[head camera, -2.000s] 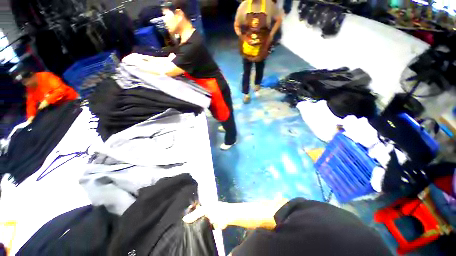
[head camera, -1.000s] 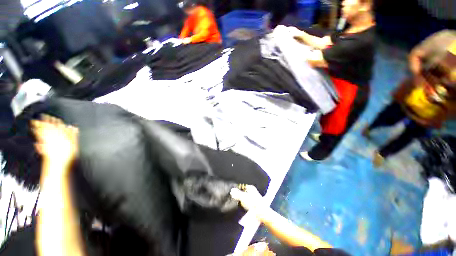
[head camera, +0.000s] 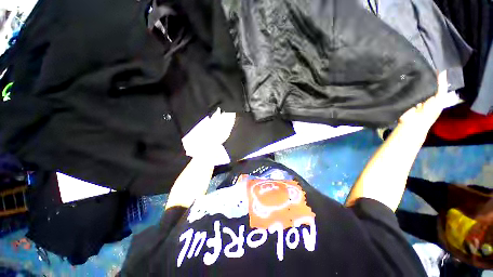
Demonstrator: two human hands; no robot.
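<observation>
A black jacket (head camera: 205, 70) lies spread across the table in front of me. Its shiny, wrinkled lining (head camera: 324, 59) faces up at centre and right. My right hand (head camera: 430, 105) is at the lower right corner of the lined part, with its fingers closed on the edge. My left hand (head camera: 208, 138) is overexposed and lies at the near edge of the matte black cloth, left of the lining; its grip cannot be made out. A small button (head camera: 167, 117) shows on the matte cloth.
Grey cloth (head camera: 419, 32) lies at the upper right. A small green item (head camera: 6, 92) is at the far left. White table edge (head camera: 313, 138) shows below the jacket. Blue floor (head camera: 335, 162) lies beyond. A person in a brown and yellow apron (head camera: 462, 230) is at the lower right.
The view has swung down onto my own chest and the table edge. The grey-black cloth that was lifted and blurred now lies spread, lining up. My left hand has come to the near edge.
</observation>
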